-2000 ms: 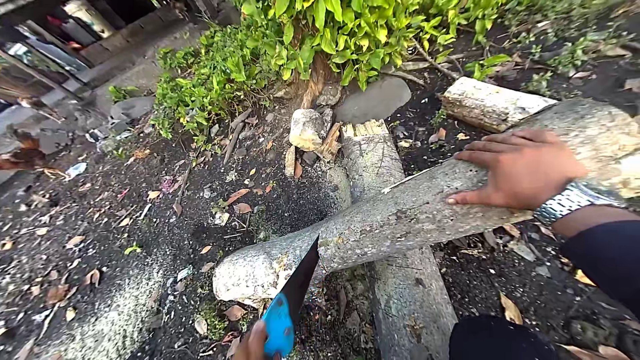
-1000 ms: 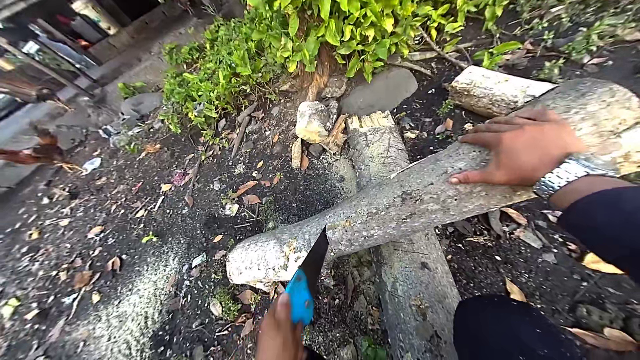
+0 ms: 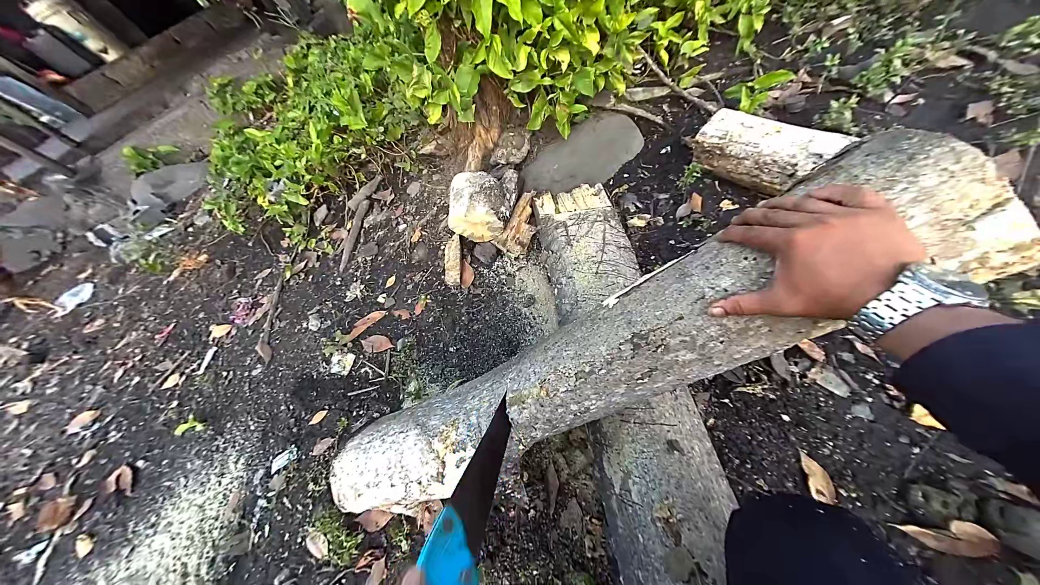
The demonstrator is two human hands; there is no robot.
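A thick log with grey bark [image 3: 634, 349] lies slantwise across a second log [image 3: 662, 479] beneath it. My right hand [image 3: 829, 252], with a metal watch at the wrist, presses flat on the upper log's wider right part, fingers spread. At the bottom edge, my left hand [image 3: 413, 576] barely shows, closed on the blue handle of a handsaw [image 3: 448, 548]. The saw's dark blade [image 3: 485, 463] sits in a cut on the near side of the log, left of where the logs cross. Most of my left hand is out of the frame.
Behind the logs are a short cut log piece [image 3: 478, 207], a flat grey stone [image 3: 585, 153] and a leafy green bush [image 3: 301, 138]. Another log piece [image 3: 768, 150] lies at the upper right. Sawdust [image 3: 183, 520] and dry leaves cover dark soil. My dark-clothed knee [image 3: 812, 540] is near the lower log.
The saw and my left hand have moved lower in the view, the hand now mostly beyond the bottom edge. My right hand stays on the log.
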